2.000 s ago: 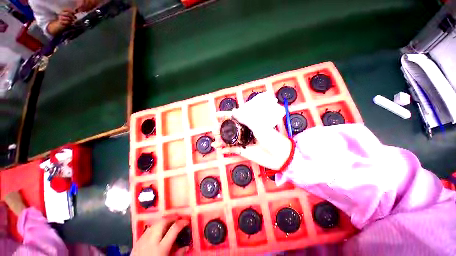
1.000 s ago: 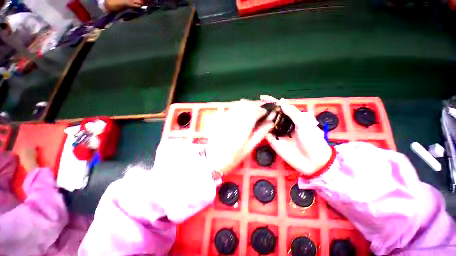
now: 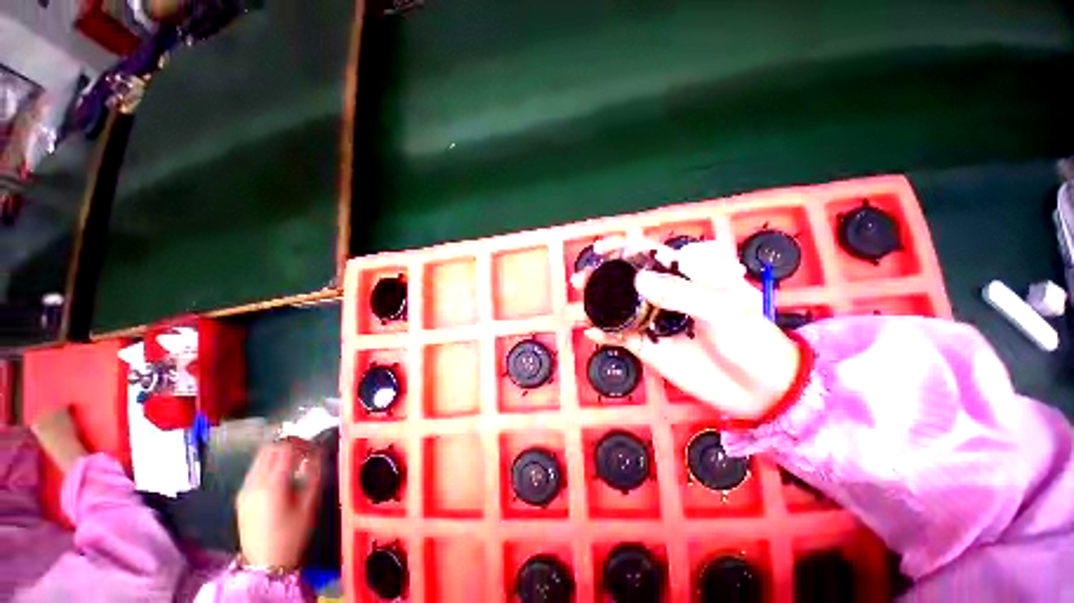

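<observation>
The coral-red foam tray (image 3: 707,210) holds black round watch bodies in its pockets. The left column shows darker, glossy faces; several pockets in the second and third columns are empty. My right hand (image 3: 724,336) holds stacked watch bodies (image 3: 612,295) above the upper middle of the tray, a dark glossy face outward and gold-coloured edges showing. A white cloth seems bunched at this hand. A blue stick (image 3: 769,292) shows beside it. My left hand (image 3: 277,504) is blurred, left of the tray, just below a white cloth (image 3: 311,422); its fingertips are unclear.
A red box (image 3: 218,363) and white paper (image 3: 163,457) with a blue item stand at the left. Another person's hand (image 3: 57,438) and pink sleeve are at the far left. A white stick (image 3: 1020,315) and small white block (image 3: 1046,297) lie at the right.
My left hand has parted from my right hand and moved down and left, off the tray. My right hand still holds the stacked bodies. The view has shifted.
</observation>
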